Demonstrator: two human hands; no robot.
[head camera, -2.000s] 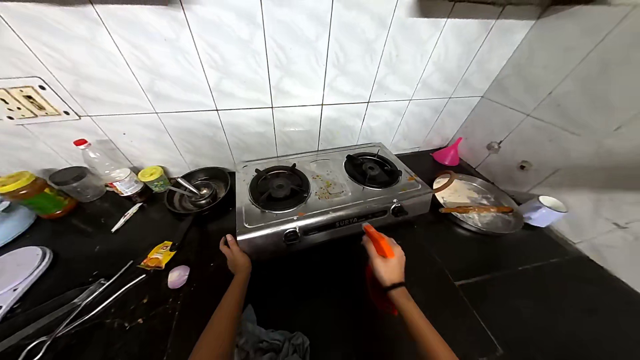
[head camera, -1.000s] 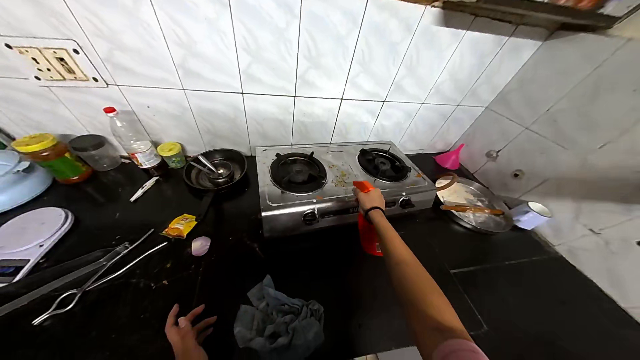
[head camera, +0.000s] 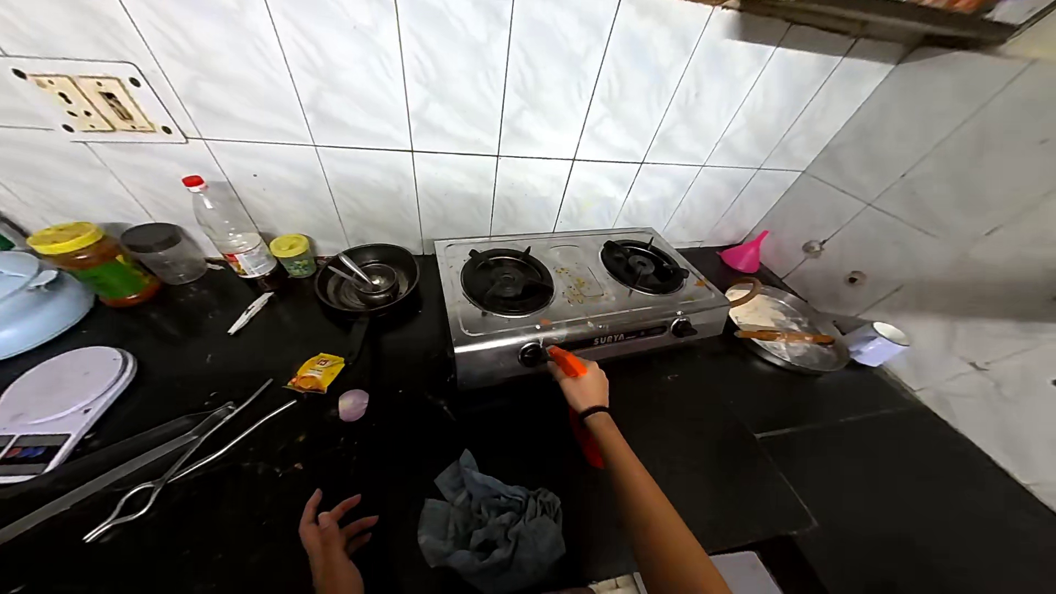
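Observation:
My right hand (head camera: 582, 386) grips a spray bottle with an orange trigger head (head camera: 568, 361) and a red body, at the front of a steel two-burner gas stove (head camera: 577, 309). The nozzle is close to the left control knob (head camera: 532, 355). Food bits lie on the stove top between the burners. My left hand (head camera: 332, 536) is raised at the bottom with its fingers apart and holds nothing. Just right of it, a crumpled grey cloth (head camera: 495, 524) rests on the black counter.
Left of the stove are a black frying pan (head camera: 406, 301) with a ladle, a plastic bottle (head camera: 235, 235), jars, a yellow packet (head camera: 317, 373), an onion piece (head camera: 353, 405), tongs (head camera: 157, 487) and a kitchen scale (head camera: 62, 396). To the right stand a pink funnel (head camera: 745, 252), a floury steel plate (head camera: 804, 363) and a mug (head camera: 879, 342).
My left hand has left the stove's front left corner and come down beside the cloth. My right hand, with the spray bottle, has moved left along the stove front.

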